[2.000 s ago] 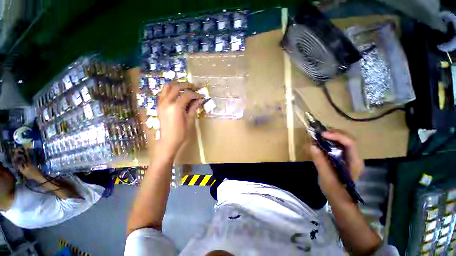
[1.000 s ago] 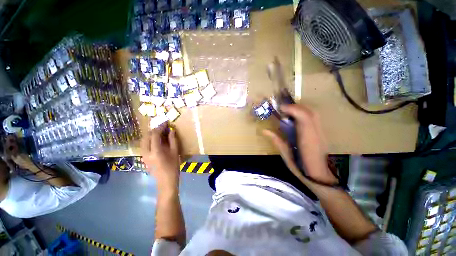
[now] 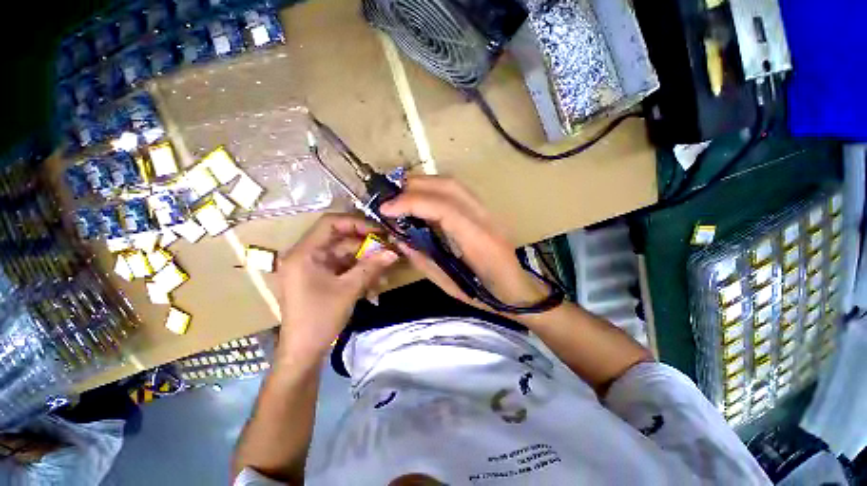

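My right hand (image 3: 456,233) holds a black soldering iron (image 3: 373,180) pointing up and left, with slim silver tweezers (image 3: 333,173) beside it. My left hand (image 3: 328,275) is close beside it and pinches a small yellow-edged battery cell (image 3: 369,247). Fingers hide part of the cell. Several loose yellow-edged cells (image 3: 211,216) lie on the tan board to the left. Blue circuit boards (image 3: 119,218) stand in rows in a clear tray at the left. A clear blister tray (image 3: 252,128) with bare pockets lies behind my hands.
A black fan (image 3: 433,38) and a grey parts box (image 3: 623,57) stand at the back, with a cable (image 3: 532,147) across the board. Stacked trays (image 3: 71,304) stand at far left. A tray of cells (image 3: 761,304) lies right. A blue bin (image 3: 827,66) is at far right.
The view has swung right. My left hand has moved from the loose cells to my right hand and now pinches a cell. The blue board seen near my right hand no longer shows clearly.
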